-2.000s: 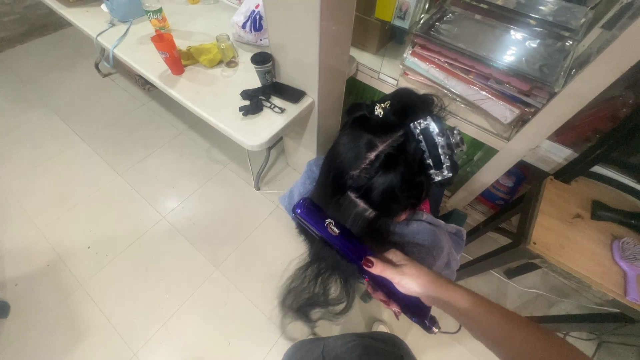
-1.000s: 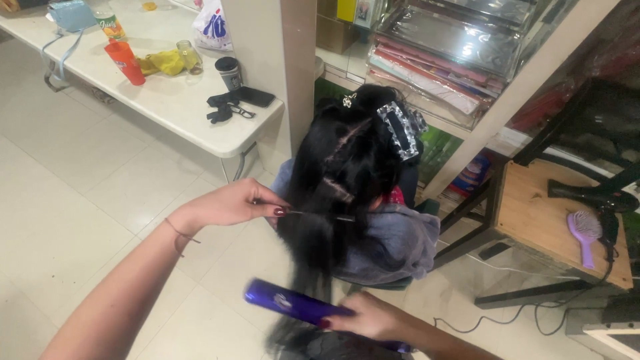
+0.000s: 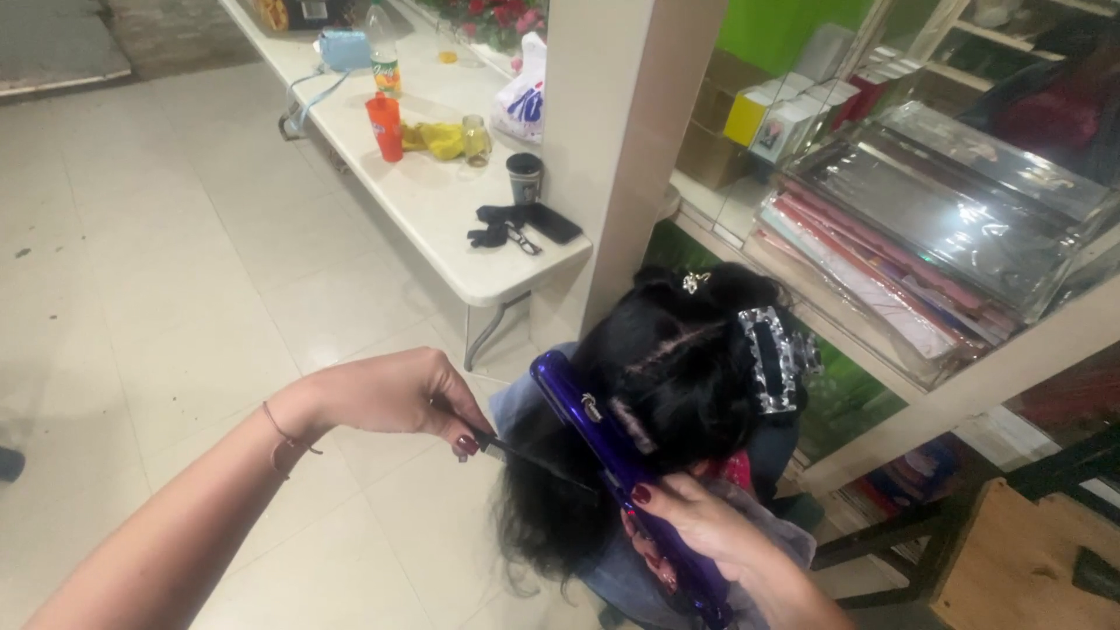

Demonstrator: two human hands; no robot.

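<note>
A seated person's long black hair (image 3: 560, 490) is parted into sections, the upper ones held by a silver hair claw clip (image 3: 768, 360) and a small ornate clip (image 3: 696, 282). My left hand (image 3: 402, 398) pinches the end of a thin black comb (image 3: 534, 459), which reaches across the hair hanging at the back of the head. My right hand (image 3: 691, 534) grips a purple hair straightener (image 3: 604, 442) lying diagonally against the hair near the scalp. Whether hair is between its plates cannot be told. A grey-blue cloth (image 3: 630, 582) covers the person's shoulders.
Left of a pillar (image 3: 612, 149) stands a white folding table (image 3: 437, 227) with an orange cup (image 3: 385, 129), a lidded cup (image 3: 524, 178), a phone (image 3: 553, 223) and glasses (image 3: 523, 241). On the right are a glass display case with packets (image 3: 884, 271) and a wooden-topped stool (image 3: 1032, 560).
The straightener in my right hand has moved from the lower hair up beside the scalp. My left hand, out of view two seconds ago, holds the comb. The view has shifted.
</note>
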